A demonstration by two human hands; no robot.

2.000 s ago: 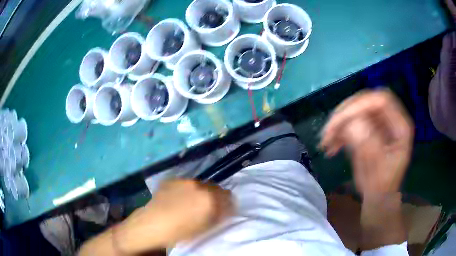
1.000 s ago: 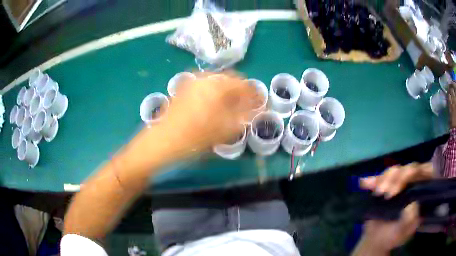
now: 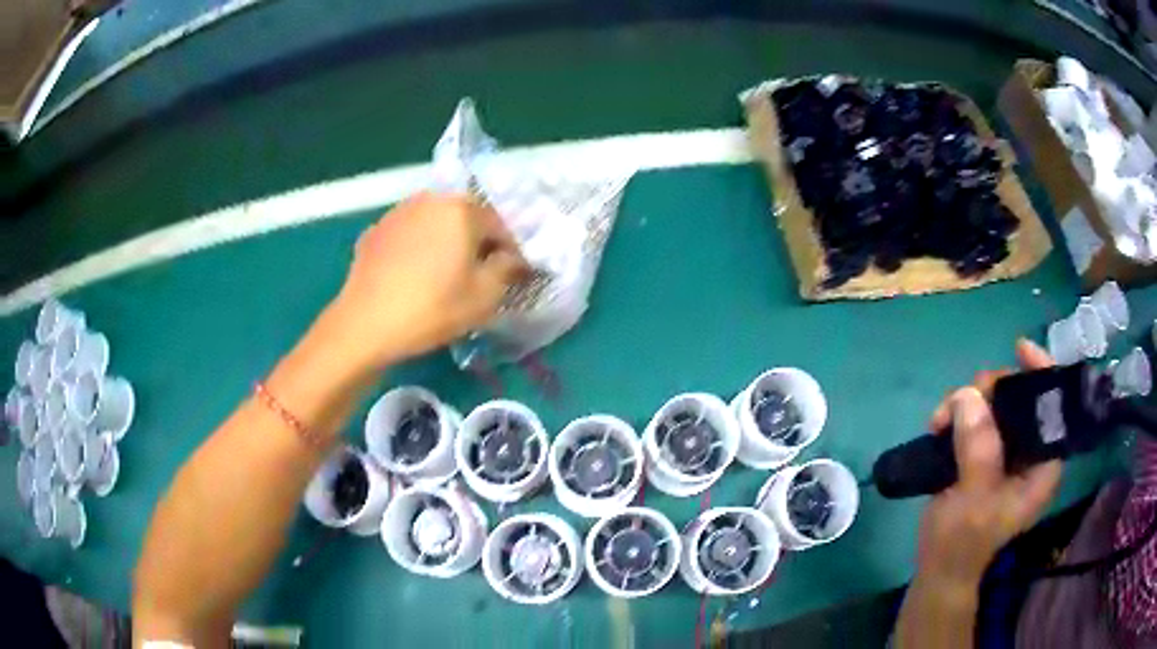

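Observation:
My left hand [image 3: 425,273] is at the clear plastic bag of screws [image 3: 558,241], its fingertips at the bag's speckled contents; whether they pinch anything is hidden. My right hand [image 3: 983,501] is shut around the thick black electric screwdriver [image 3: 1034,412], its dark tip pointing left, close to the rightmost housings. White fan housings [image 3: 596,464] stand in two rows on the green bench, spokes and round centres facing up. Most centres are dark. Two in the front row, one of them this housing [image 3: 533,558], have pale centres. Thin red lead wires trail from some.
A shallow cardboard parts box [image 3: 802,241] heaped with black parts lies at the back right. Beside it is a box of white parts [image 3: 1040,140]. Stacked housings [image 3: 70,418] stand at the far left. A person's plaid sleeve [image 3: 1133,571] is at the right edge.
My left hand has moved from over the housings to the screw bag. My right hand has raised the screwdriver from below the bench edge to beside the housings. The view has shifted.

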